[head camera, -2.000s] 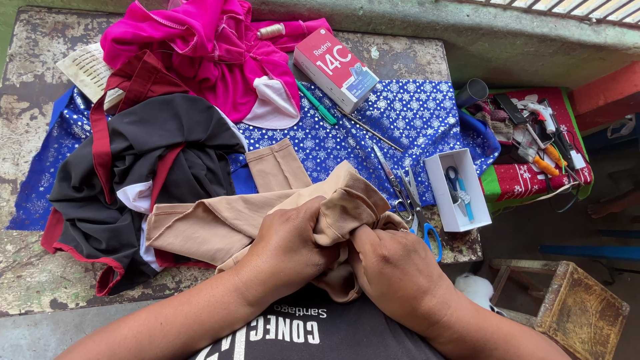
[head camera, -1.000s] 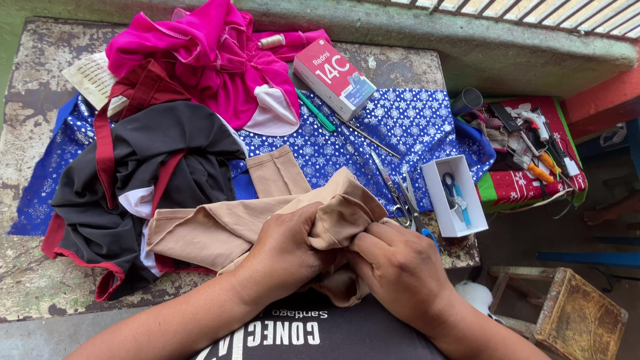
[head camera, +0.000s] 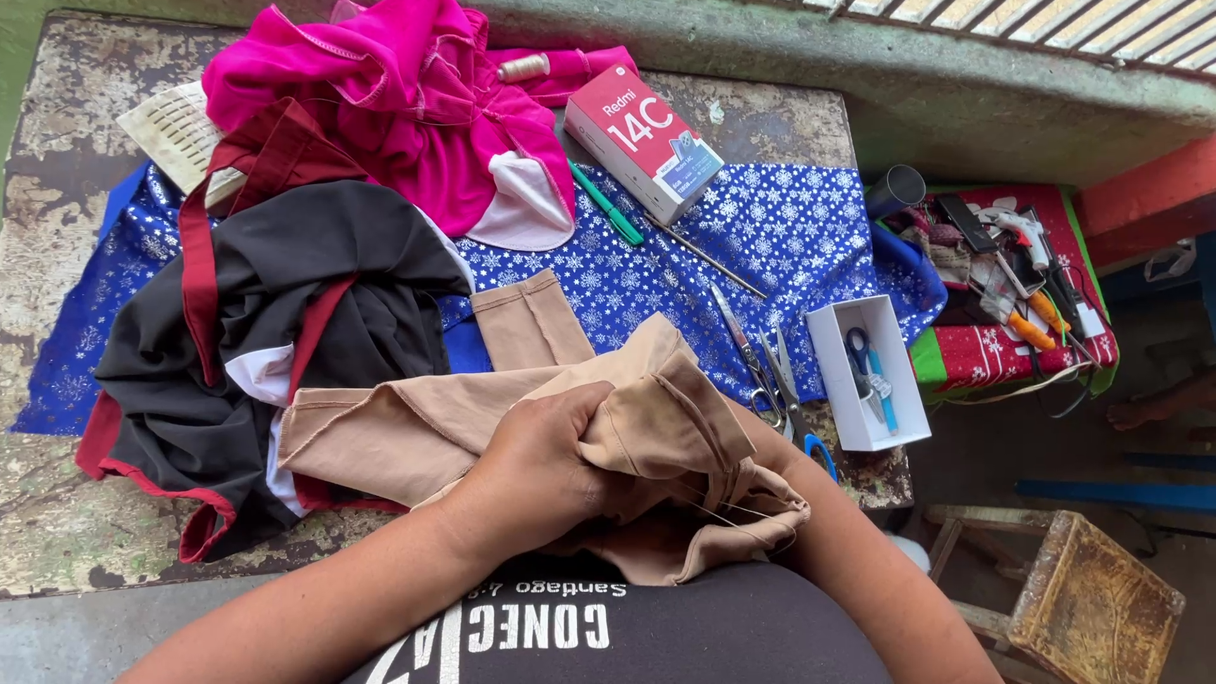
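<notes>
A beige fabric garment (head camera: 408, 427) stretches from the table to my body. My left hand (head camera: 546, 461) grips its bunched part, with a folded hem standing above the fist. My right hand is hidden behind the raised cloth; only the wrist and forearm (head camera: 845, 522) show at its right, so its grip cannot be seen. Thin light threads (head camera: 722, 508) run across the bunched cloth below the hem. Left of the beige cloth lies a black garment (head camera: 275, 275) with dark red trim. Metal scissors (head camera: 746, 351) and blue-handled scissors (head camera: 788, 380) lie just beyond my right forearm.
Blue snowflake-print fabric (head camera: 655, 275) covers part of the worn table (head camera: 57, 513). On or beside it are a magenta garment (head camera: 408, 104), thread spool (head camera: 523, 67), red phone box (head camera: 641, 142), green pen (head camera: 606, 204) and white open box (head camera: 869, 375). A side surface holds tools; a wooden stool (head camera: 1097, 598) stands lower right.
My right hand, seen pinching the beige cloth in the earlier frames, has gone behind it. The bunched cloth has opened out to the right, and threads now show across it.
</notes>
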